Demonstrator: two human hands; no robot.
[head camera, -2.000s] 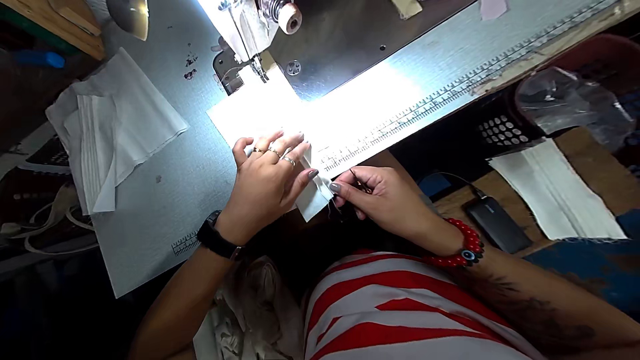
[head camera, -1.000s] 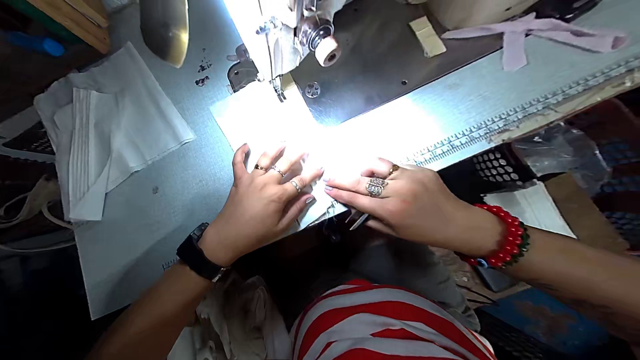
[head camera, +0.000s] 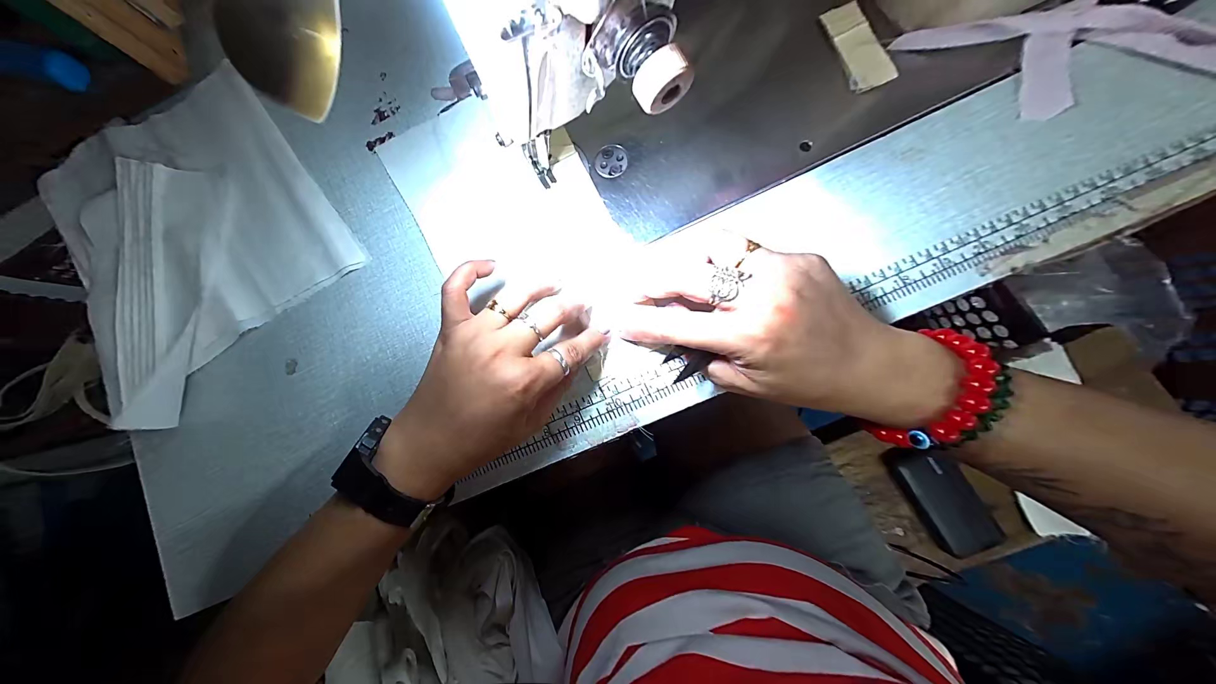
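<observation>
White fabric (head camera: 503, 204) lies on the sewing machine bed, running under the presser foot (head camera: 541, 161); glare washes out much of it. My left hand (head camera: 513, 370), with rings and a black watch, rests palm down on the fabric, fingers apart. On the right, my right hand (head camera: 788, 328) has its fingertips on the fabric near my left fingers. A small dark pointed tool (head camera: 692, 363), perhaps thread snips, is tucked in my right hand under the fingers. Whether those fingers also pinch the fabric cannot be told.
Pleated white cloth pieces (head camera: 204, 247) lie on the left of the table. A metal lamp shade (head camera: 285, 47) hangs at the upper left. A printed ruler strip (head camera: 1045, 204) follows the near table edge. Lilac fabric strips (head camera: 1045, 57) lie at the upper right, and a black power bank (head camera: 942, 502) lies below.
Two seconds ago my right hand was pinching the cloth's corner at the table edge; now it lies on the fabric farther in. My left hand stays on the fabric. The view has shifted closer.
</observation>
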